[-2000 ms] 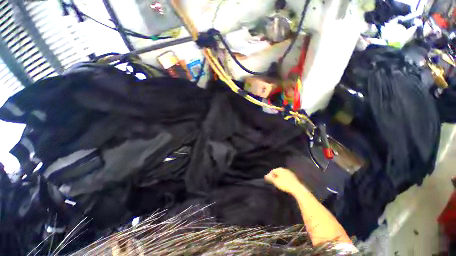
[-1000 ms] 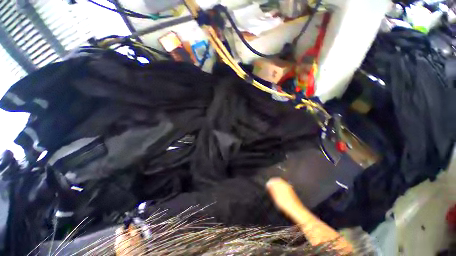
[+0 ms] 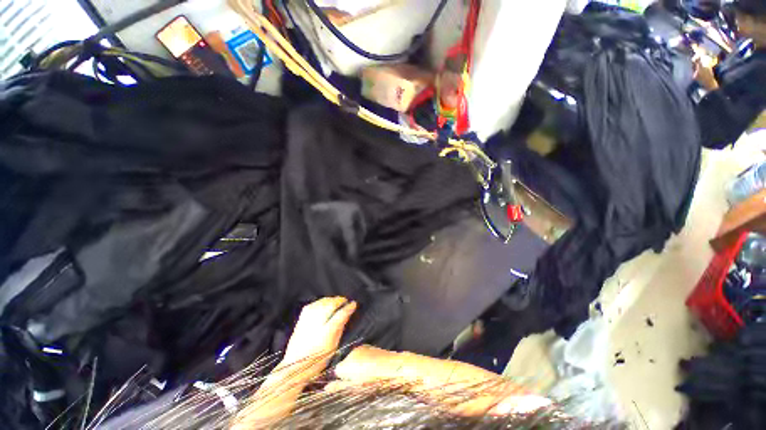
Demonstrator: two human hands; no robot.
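Note:
The black garment [image 3: 252, 159] with dark grey panels lies heaped over the pressing table and fills the middle and left. My left hand [image 3: 329, 319] lies on its near part, fingers together at the cloth; its grip is unclear. My right hand [image 3: 357, 365] is just below and to the right, partly behind hair at the lower edge; its fingers are hidden or blurred. The steam iron [image 3: 511, 197], with a red spot, stands at the table's right, joined to the tan hose [image 3: 311, 71]. Neither hand touches it.
The dark table surface [image 3: 453, 269] shows between garment and iron. A large black garment pile [image 3: 638, 126] hangs at the right. A red crate [image 3: 718, 285] is on the floor. A small box [image 3: 395, 86] and red straps are at the back. Another person's arm [image 3: 714, 92] shows at upper right.
The view has shifted right. My right hand has moved left and nearer to me. My left hand has come up onto the garment beside it. More bare table shows.

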